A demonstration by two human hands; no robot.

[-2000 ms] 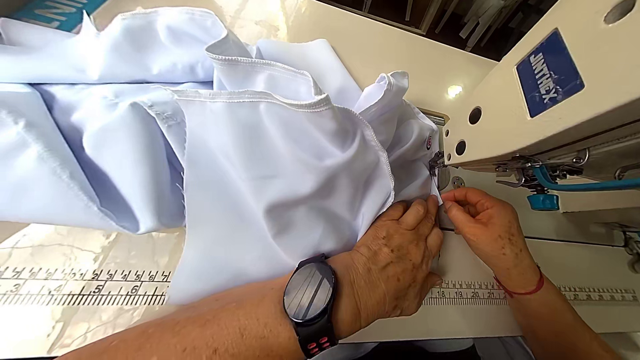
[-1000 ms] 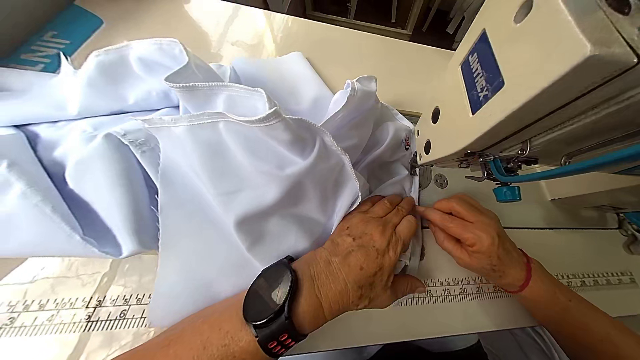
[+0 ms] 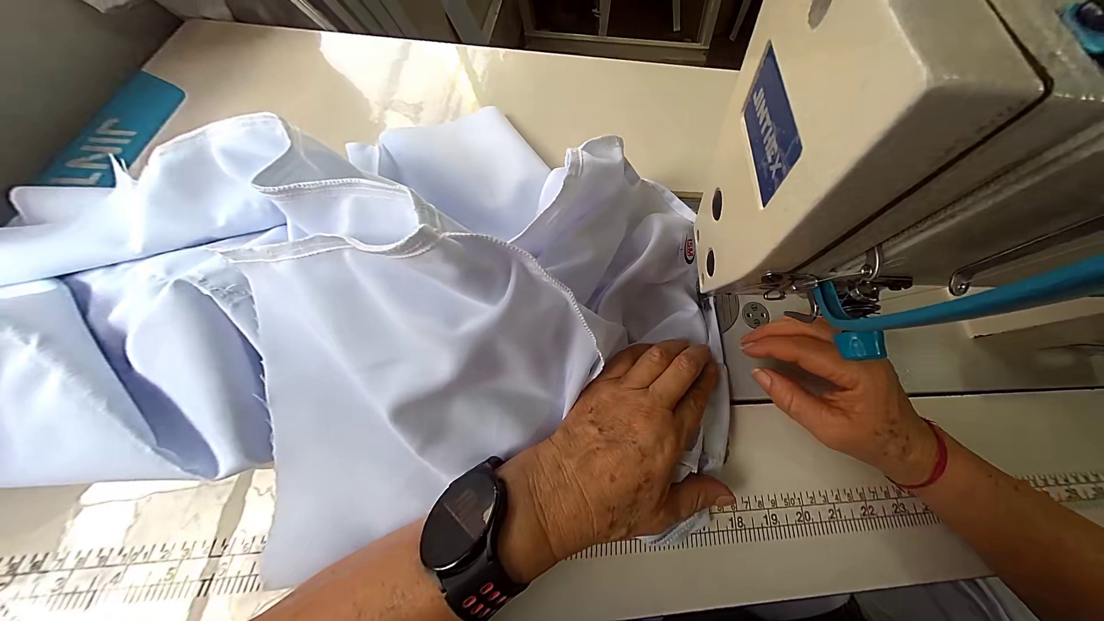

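White fabric with overlocked edges spreads over the sewing machine table, its right edge running under the head of a Jinthex sewing machine. My left hand, with a black watch on the wrist, lies flat on the fabric near that edge, fingers together, pressing it down. Right of the edge, my right hand is raised by the needle area, thumb and fingers apart, holding nothing. A red band circles that wrist. The needle and presser foot are mostly hidden behind the machine head.
A printed ruler scale runs along the front of the table. A blue bar with a blue block hangs from the machine, close above my right hand. A blue sign with writing stands at the back left.
My right hand has let go of the fabric edge and moved off to the right, its fingers spreading. My left hand stays on the fabric. The view has shifted somewhat.
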